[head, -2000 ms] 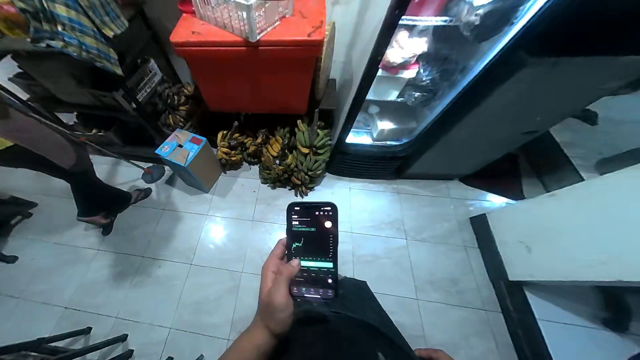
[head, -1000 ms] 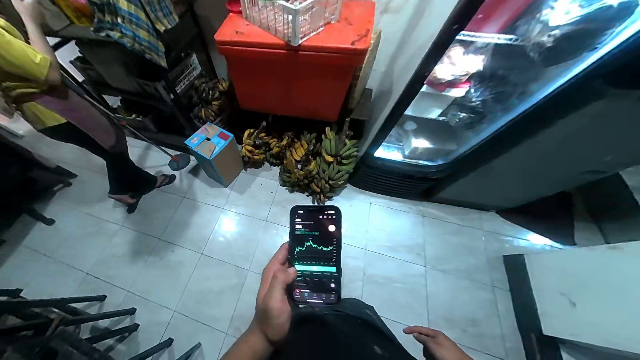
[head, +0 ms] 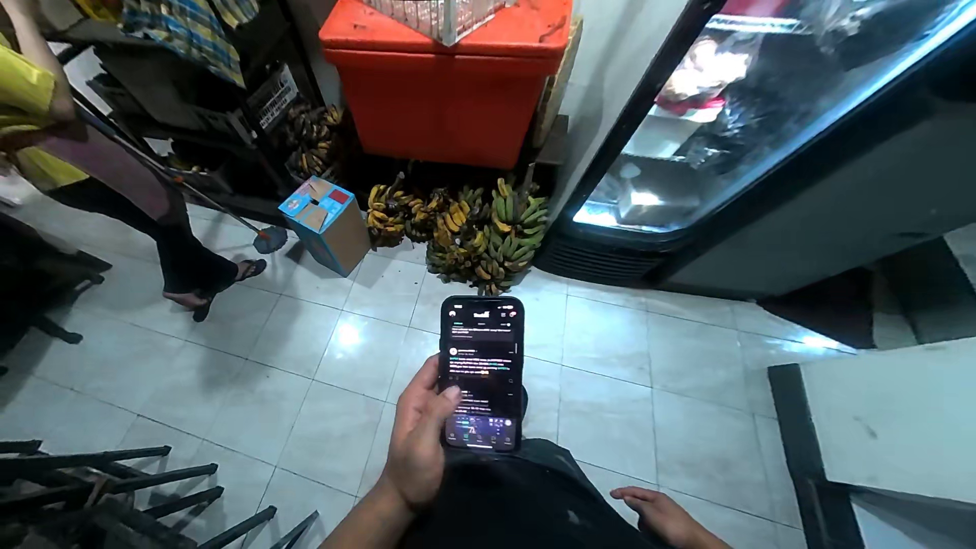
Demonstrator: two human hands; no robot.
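Note:
My left hand (head: 419, 435) is closed around the lower left side of a smartphone (head: 482, 374), held upright above my lap with its thumb over the screen. The lit screen shows lines of text on a dark ground. Low at the right, my right hand (head: 662, 518) hangs beside my dark-clothed leg, fingers loosely apart, holding nothing. Beyond the phone, bunches of green and yellow bananas (head: 488, 236) lie on the tiled floor.
A red cooler box (head: 442, 99) stands behind the bananas, a cardboard box (head: 328, 229) to their left. A glass-door fridge (head: 686, 152) is at the right. A person in a yellow top (head: 46, 114) stands left with a long-handled tool (head: 271, 239). Dark metal legs (head: 114, 488) jut in lower left.
The phone's screen has changed from a line chart to text. My right hand has come into fuller view since two seconds ago. The view has shifted toward the left.

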